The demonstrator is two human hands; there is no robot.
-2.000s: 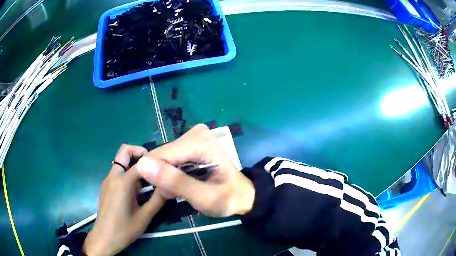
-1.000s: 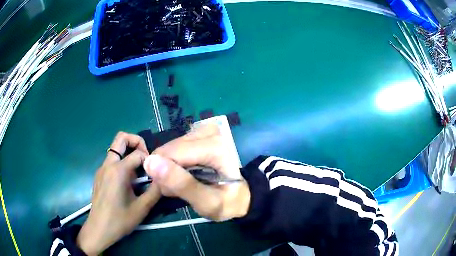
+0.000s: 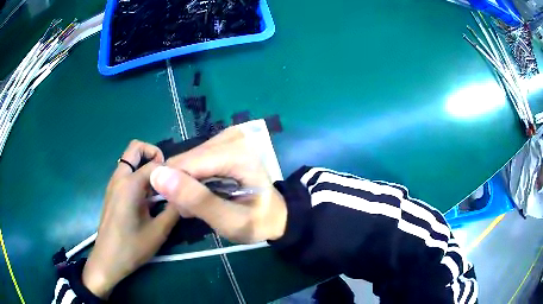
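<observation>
A white-sleeved cable (image 3: 82,244) runs up under my left hand (image 3: 128,211), with a black connector at its lower left end. My left hand is closed on the cable; its fingertips meet those of my right hand. My right hand (image 3: 217,187) grips a slim dark hand tool (image 3: 225,186) like a pen, with its thin metal shaft pointing right. The point where the fingers work is hidden. Another white length (image 3: 190,257) crosses the table below the hands. A white pad (image 3: 266,148) lies partly under my right hand, with black tape around it.
A blue tray (image 3: 190,49) of black housings stands at the upper left. Small black pieces (image 3: 196,105) lie between tray and hands. White cables fan out at far left (image 3: 24,86) and far right (image 3: 503,77). A blue stool (image 3: 485,205) and clear bag (image 3: 527,178) are at right.
The tray, pad and hands sit higher or further left in the picture as the view shifts. Both hands stay together in nearly the same pose; the tool's angle changes slightly.
</observation>
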